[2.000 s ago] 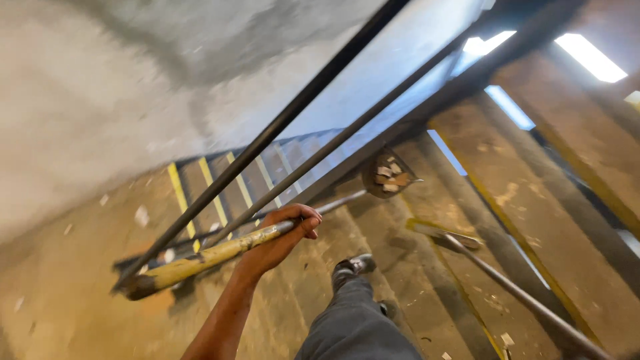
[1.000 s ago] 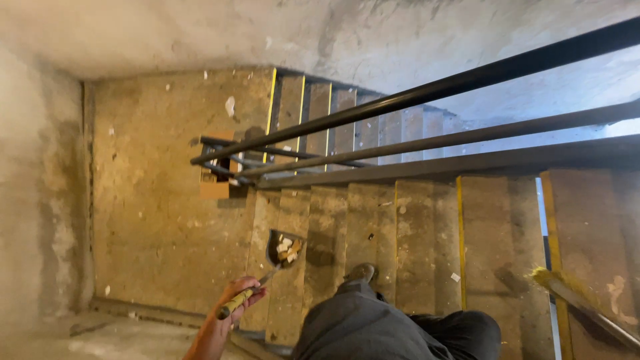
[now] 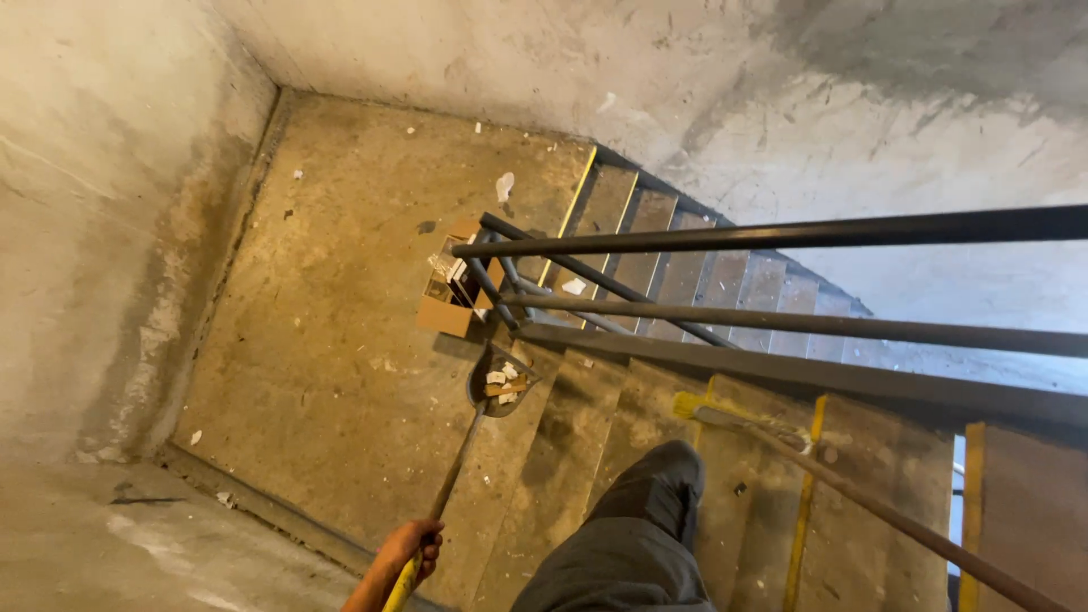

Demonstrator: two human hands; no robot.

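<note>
At the bottom, left of centre, my left hand [image 3: 410, 548] is closed around the long handle of a metal dustpan [image 3: 476, 393]. Scraps of white and brown debris [image 3: 507, 382] lie in the pan, which is over the landing's edge by the lowest steps. To the right a broom [image 3: 850, 478] with yellow bristles slants across the stair treads, its handle running out of the lower right corner. My right hand is out of the frame, so its hold on the broom cannot be seen. My trouser leg is between the two tools.
An open cardboard box [image 3: 444, 314] with things inside stands on the landing [image 3: 340, 280] at the foot of the dark metal railing [image 3: 765, 234]. Beyond the railing another flight of steps [image 3: 684, 263] descends. Paper scraps [image 3: 505, 186] are scattered about. Concrete walls enclose the landing.
The landing and the box appear larger and nearer than a second ago. My left hand still holds the dustpan with debris in it. More of the broom has come into view.
</note>
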